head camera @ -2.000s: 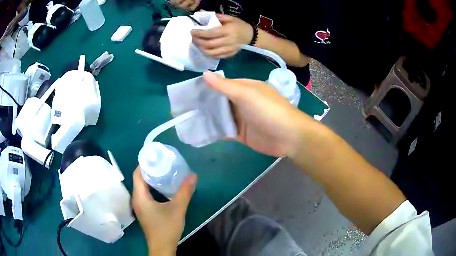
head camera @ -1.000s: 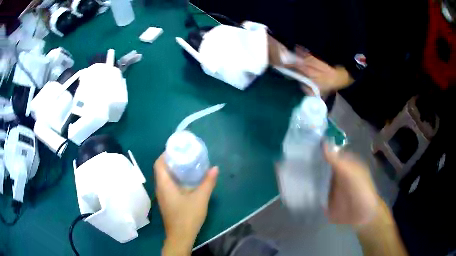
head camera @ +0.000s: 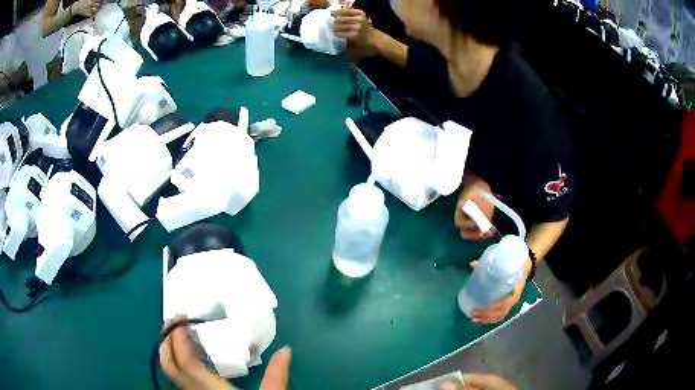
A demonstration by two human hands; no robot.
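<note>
A white camera with a black ball (head camera: 217,297) lies on the green mat at the lower left. My left hand (head camera: 221,366) is at its bracket end, fingers over its lower left side by the black cable, thumb spread apart and off the housing. My right hand (head camera: 484,382) is mostly cut off by the bottom edge and holds a folded grey-white cloth (head camera: 434,382). A translucent squeeze bottle (head camera: 360,232) stands upright on the mat, untouched.
Another worker (head camera: 488,107) at the right holds a squeeze bottle (head camera: 497,274) and a small white piece, beside a white camera (head camera: 419,160). Several cameras (head camera: 217,171) lie at left. A white block (head camera: 298,102) and another bottle (head camera: 260,46) are farther back.
My left hand has let go of the bottle, which now stands on the mat, and moved left to the camera. My right hand has moved down with the cloth. The view has tilted up.
</note>
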